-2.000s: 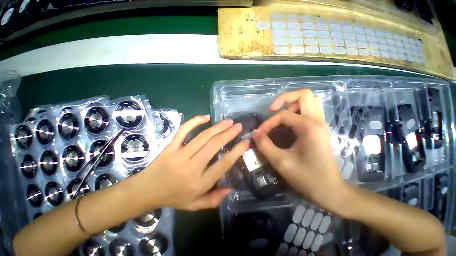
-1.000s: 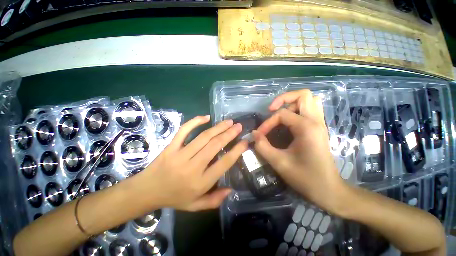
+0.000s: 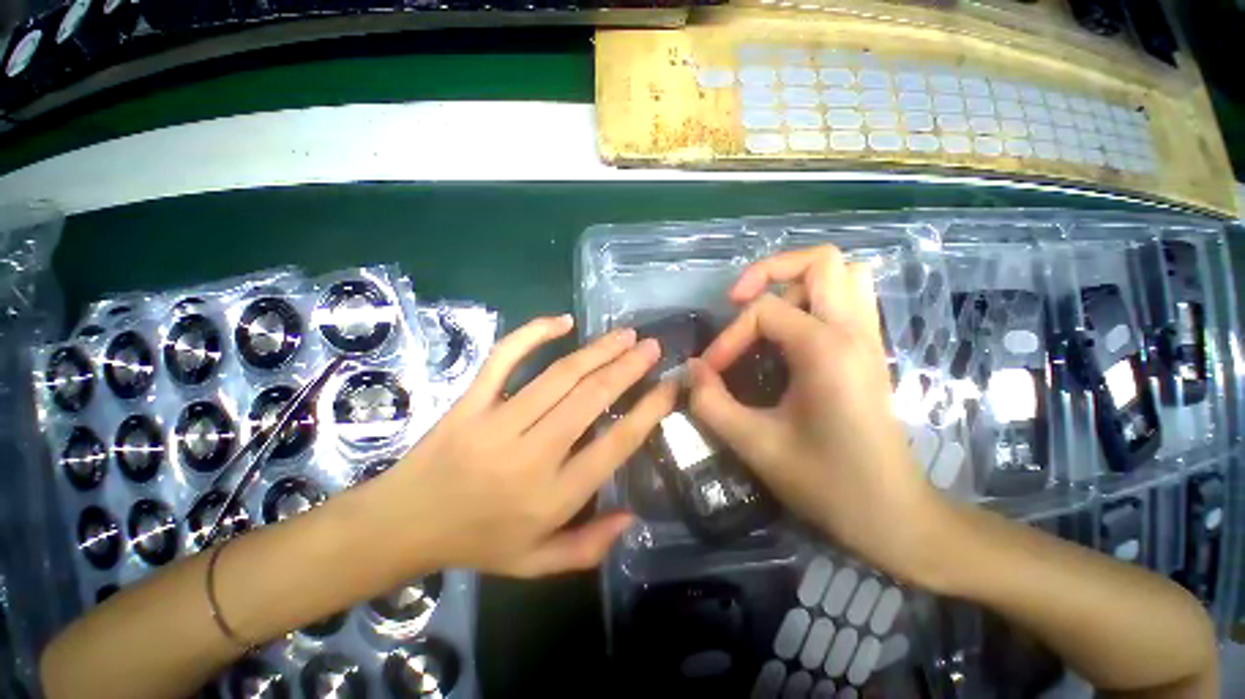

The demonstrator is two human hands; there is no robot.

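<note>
A black phone housing (image 3: 717,494) lies back side up in the left pocket of the clear blister tray (image 3: 597,266), its pale label showing. My left hand (image 3: 526,458) lies over its left side, fingertips on its upper back, fingers apart. My right hand (image 3: 826,410) pinches with thumb and forefinger at the upper back, beside my left fingertip. A small pale oval adhesive pad (image 3: 676,370) shows at the pinching fingertips; its far edge is hidden. An adhesive sheet (image 3: 836,621) with pale ovals lies over the tray's near row.
More phone housings (image 3: 1013,389) sit in the tray to the right. At left, a round parts tray (image 3: 205,437) holds dark ringed discs, with tweezers (image 3: 273,426) on top. Behind, a yellow board (image 3: 669,96) bears another oval sheet (image 3: 942,109). A pale strip (image 3: 341,141) crosses the green bench.
The right thumb and forefinger have shifted very slightly at the phone's upper back. The round parts tray has moved slightly right in view. The left hand keeps its pose.
</note>
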